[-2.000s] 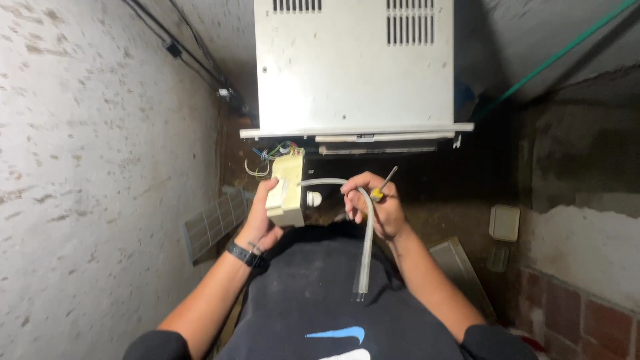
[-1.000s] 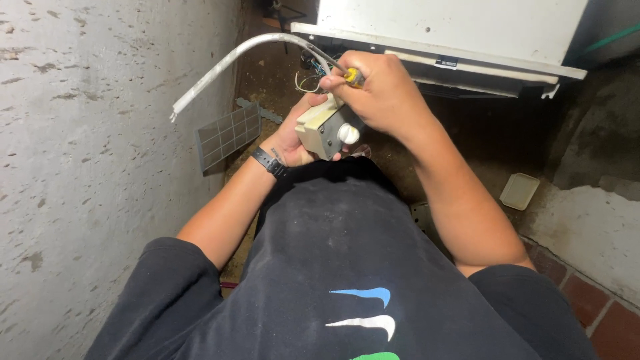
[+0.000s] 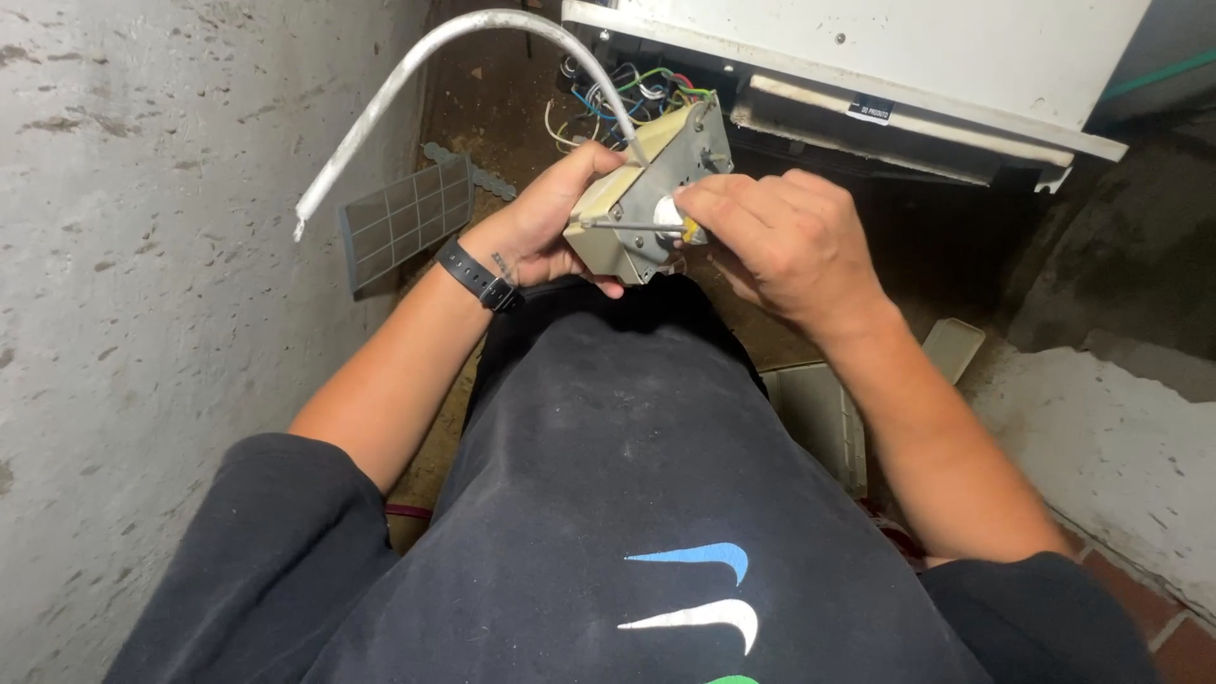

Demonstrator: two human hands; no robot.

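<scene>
My left hand (image 3: 546,214) grips a cream plastic control box (image 3: 603,249) with a grey metal face plate (image 3: 665,176). Coloured wires (image 3: 646,93) run from the box's far end toward the appliance. A grey-white cable (image 3: 408,62) rises from the box and arches over to the left, its end hanging free. At the white knob (image 3: 669,217) on the plate are the fingers of my right hand (image 3: 784,242). That hand also holds a screwdriver (image 3: 632,226), whose yellow handle is mostly hidden and whose metal shaft points left across the plate.
A white metal appliance housing (image 3: 883,47) stands ahead, its lower edge just beyond the box. A grey mesh filter grille (image 3: 408,218) leans by the rough wall (image 3: 190,237) at left. Pale panels (image 3: 822,418) lie on the floor at right, near red tiles (image 3: 1126,579).
The cable, which hung down at my right hand two seconds ago, now arches to the left. My right hand has come down from the cable's base to the knob. The box is turned.
</scene>
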